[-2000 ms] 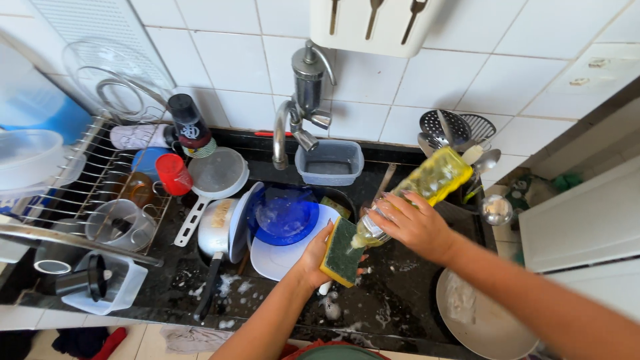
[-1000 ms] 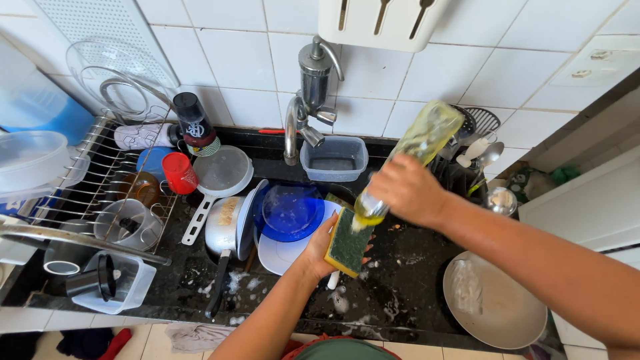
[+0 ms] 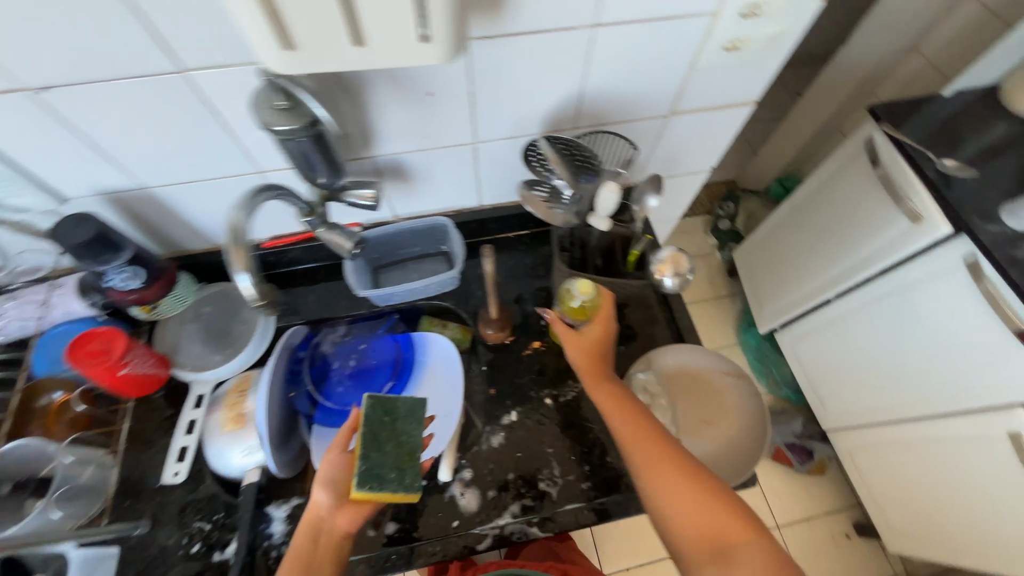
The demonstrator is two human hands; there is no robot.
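My left hand [image 3: 340, 480] holds a green and yellow scouring sponge [image 3: 390, 448], its green side facing up, in front of the blue plastic dish [image 3: 360, 370] and a white plate [image 3: 442, 364]. My right hand [image 3: 590, 340] grips a bottle of yellow liquid [image 3: 579, 301], upright, cap up, on or just above the black counter beside the utensil holder [image 3: 600, 260]. The hand hides the bottle's lower part, so contact with the counter cannot be told.
A chrome faucet [image 3: 248, 240] arches over the sink area. Around it are a clear plastic tub [image 3: 408, 260], a wooden-handled tool [image 3: 491, 288], a saucepan [image 3: 232, 424], a red cup [image 3: 116, 364], a lidded white pan [image 3: 214, 332] and a dark bottle [image 3: 120, 264]. A beige pan [image 3: 712, 408] lies at right.
The bottle was tipped over the sponge; now my right hand has it upright near the utensil holder. My left hand still holds the sponge. The view has swung right.
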